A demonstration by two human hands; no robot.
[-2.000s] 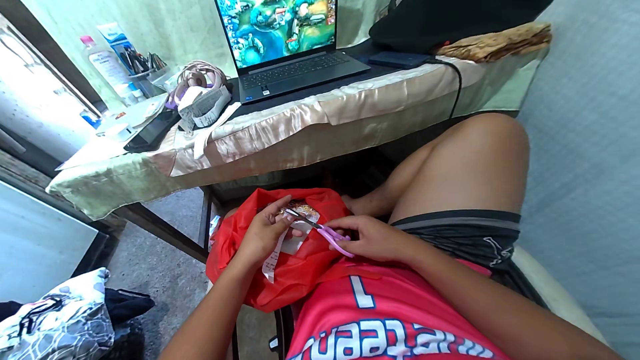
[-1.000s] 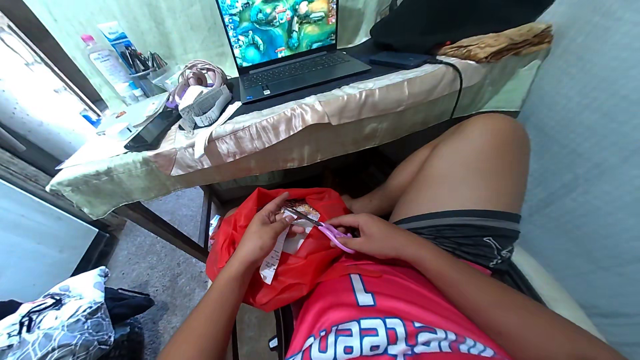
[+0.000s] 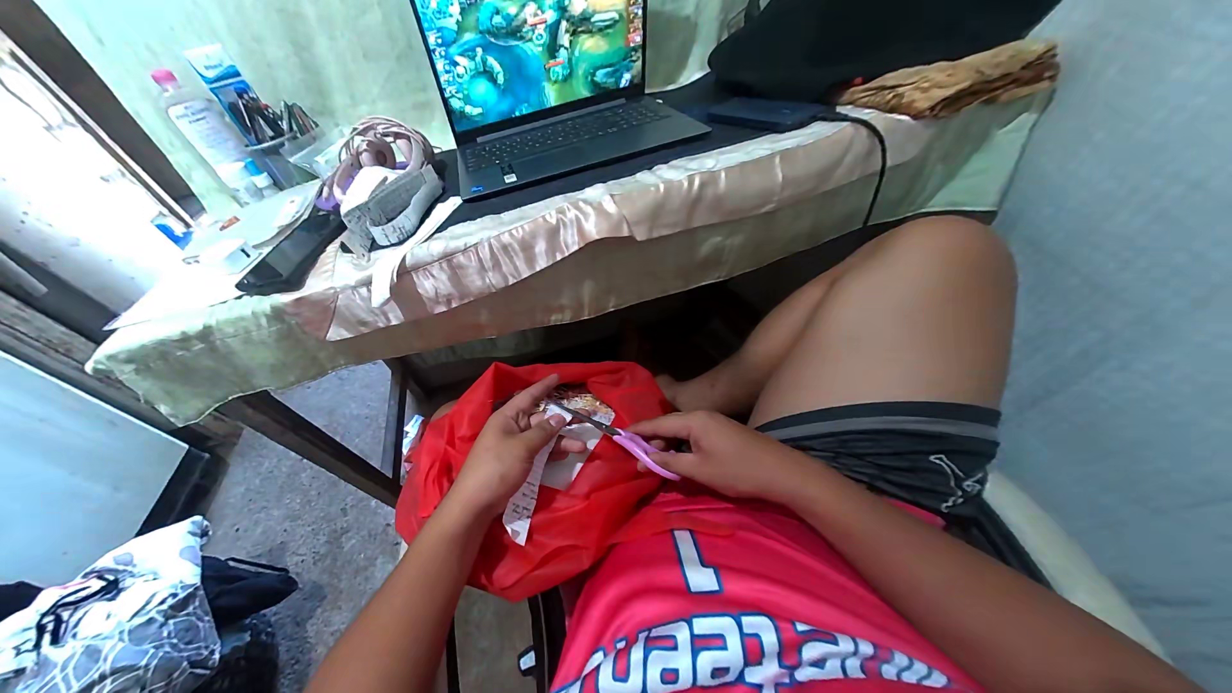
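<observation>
In my lap lies an open red bag [image 3: 520, 549], with small paper pieces inside it. My right hand [image 3: 707, 450] grips the pink handles of a pair of scissors [image 3: 643, 450], whose blades point left across the bag's mouth. My left hand [image 3: 520, 438] pinches a white paper strip [image 3: 523, 505] that bears writing and hangs down over the red bag. The blade tips are beside my left fingers; whether they touch the paper cannot be told.
Ahead stands a cloth-covered table [image 3: 577, 250] with a laptop [image 3: 568, 135], a coiled strap [image 3: 380, 154], a cup of pens [image 3: 279, 154] and a bottle [image 3: 207, 125]. A black cable [image 3: 881, 164] hangs off its edge. Patterned cloth [image 3: 125, 616] lies at lower left.
</observation>
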